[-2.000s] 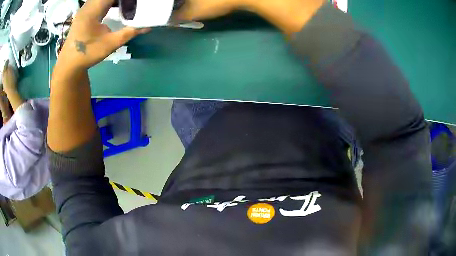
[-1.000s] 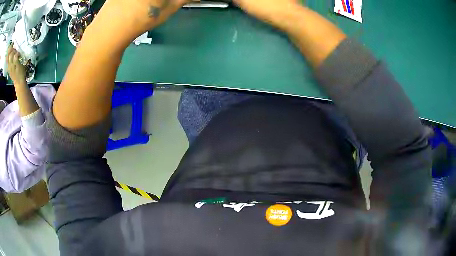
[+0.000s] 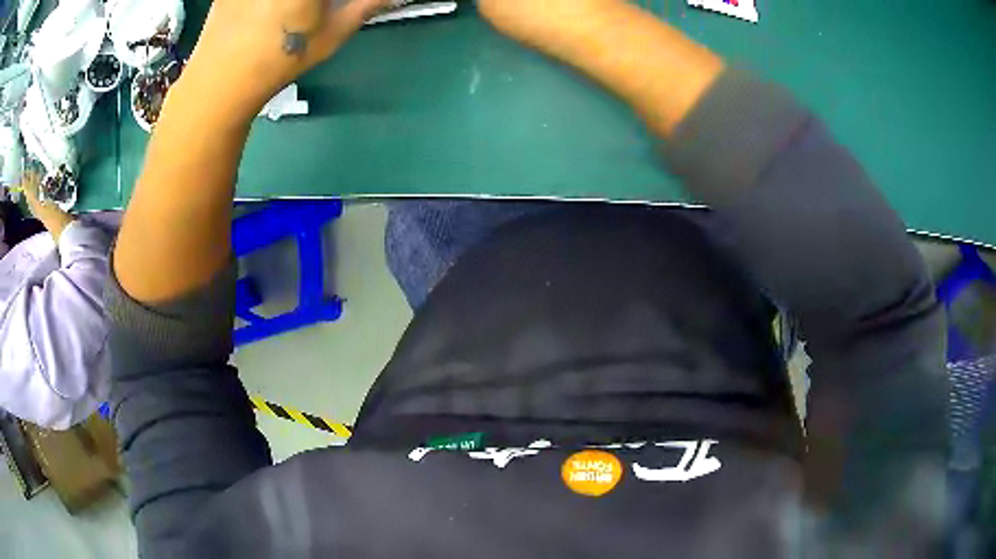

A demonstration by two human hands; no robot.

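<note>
My left hand [image 3: 286, 31] is at the top edge, its fingers cut off by the frame. A slim white piece [image 3: 413, 13], perhaps an antenna of a camera unit, shows just right of its fingers at the top edge. The rest of that unit is out of the picture. My right hand [image 3: 505, 9] is only partly in view at the top edge, right of the white piece. Its fingers are cut off, so what it holds cannot be seen.
Several white camera units [image 3: 68, 63] with open round ends lie piled at the left. A small white part [image 3: 286, 102] lies on the green bench [image 3: 491, 142]. A printed white item [image 3: 730, 8] is at the top right. Another person's sleeve [image 3: 55, 328] and a blue stool [image 3: 311, 262] are left.
The white unit, seen in my left hand two seconds ago, has moved up mostly out of the picture. My left hand has moved up and right, and my right hand has shifted too. The view has also shifted.
</note>
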